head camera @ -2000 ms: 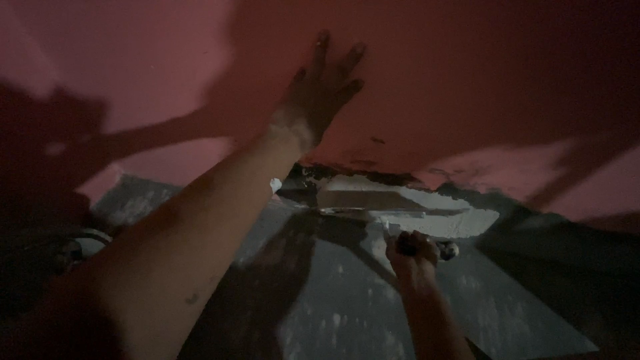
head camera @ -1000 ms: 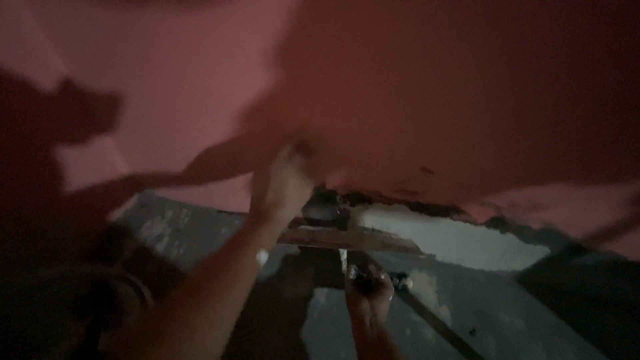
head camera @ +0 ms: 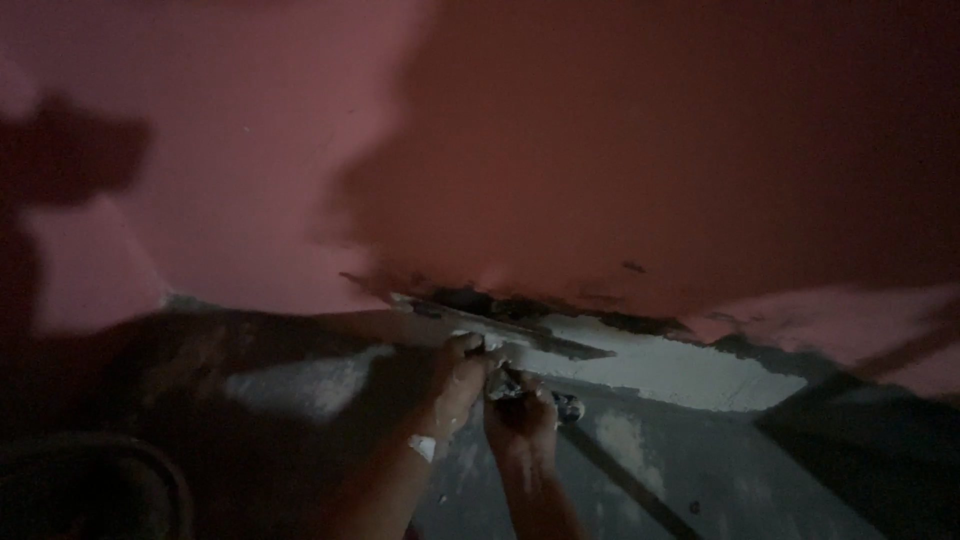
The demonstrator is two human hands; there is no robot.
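Note:
My right hand [head camera: 523, 405] is closed around the handle of a finishing trowel, whose rounded end [head camera: 570, 407] sticks out on the right. The trowel's long, thin blade [head camera: 555, 343] lies tilted across the lower edge of the pink wall, its left end higher. My left hand [head camera: 463, 371] is close behind the blade, beside my right hand; its fingers are bent, and whether they grip the blade is too dark to tell. White filler [head camera: 675, 371] forms a band along the grey surface. A white smear [head camera: 422, 448] marks my left wrist.
The pink wall [head camera: 247, 172] rises above, largely in shadow. Dark, rough gaps [head camera: 469, 300] run along its lower edge. Grey, blotched surface [head camera: 622, 450] spreads below. A dark container with a curved rim [head camera: 176, 480] stands at the lower left.
My left hand has come down from the pink wall, where its fingers were spread, to the trowel. The blade now tilts more, its right end lower. The view has shifted somewhat.

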